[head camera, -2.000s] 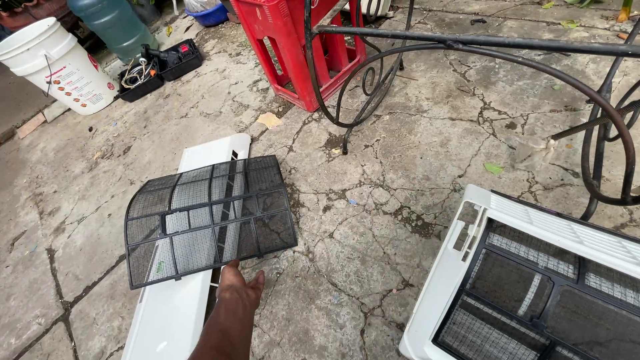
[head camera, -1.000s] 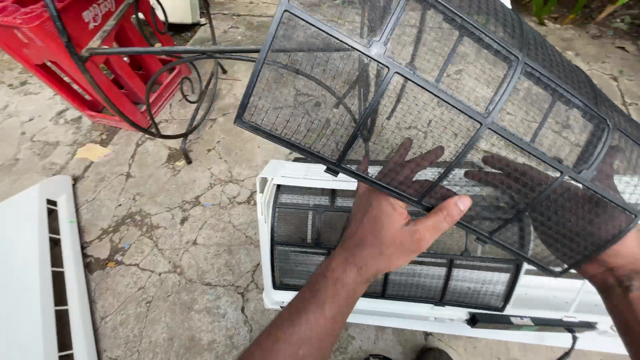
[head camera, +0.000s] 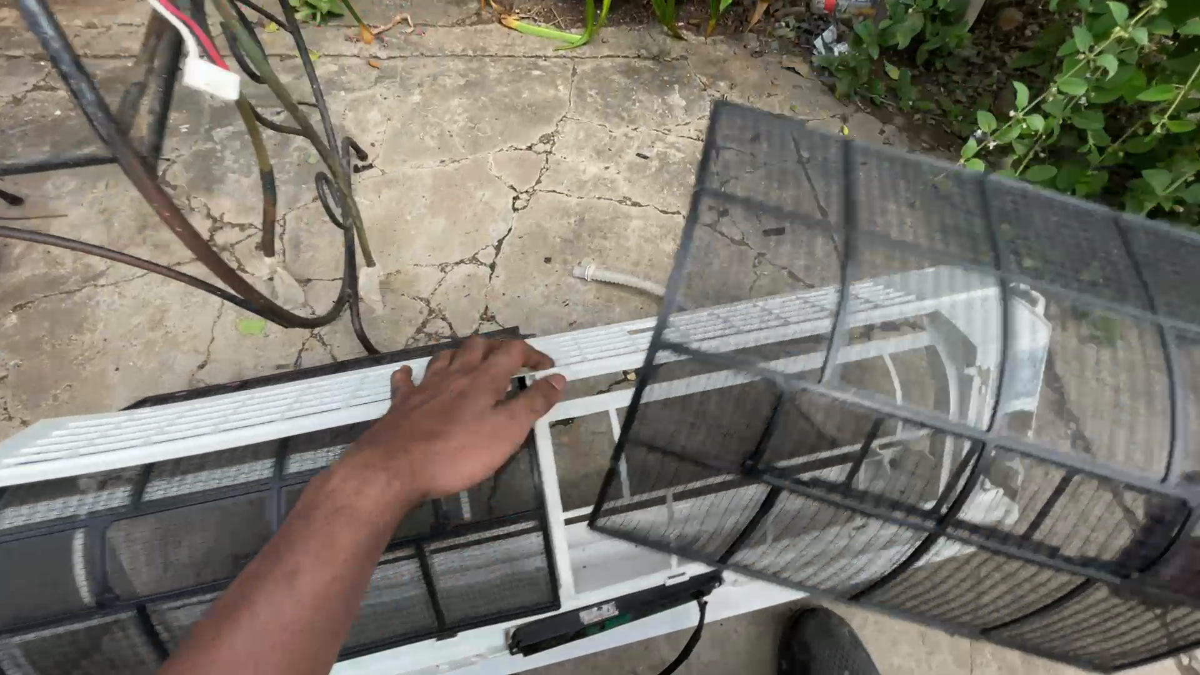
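A white plastic air conditioner casing (head camera: 581, 349) lies on the ground, slanting across the lower view. My left hand (head camera: 459, 412) rests on its slatted upper edge, fingers spread. A dark mesh filter (head camera: 487, 544) sits in the casing's left part, under my left forearm. A second, curved mesh filter (head camera: 909, 375) is raised over the casing's right part, which shows through the mesh. My right hand (head camera: 1183, 553) is only dimly visible behind the mesh at the right edge; its fingers and grip cannot be made out. A black strip module (head camera: 614, 614) with a cable lies along the casing's lower edge.
Black wrought-iron framework (head camera: 178, 216) stands at upper left, with a white connector (head camera: 211, 78) on wires before it. A pale corrugated hose (head camera: 623, 278) lies on the cracked concrete behind the casing. Leafy plants (head camera: 1078, 112) grow at upper right. A dark shoe (head camera: 820, 642) shows at the bottom.
My left hand has moved off the raised filter and onto the casing's edge. The raised filter is now over the casing's right part. The view has shifted to the right.
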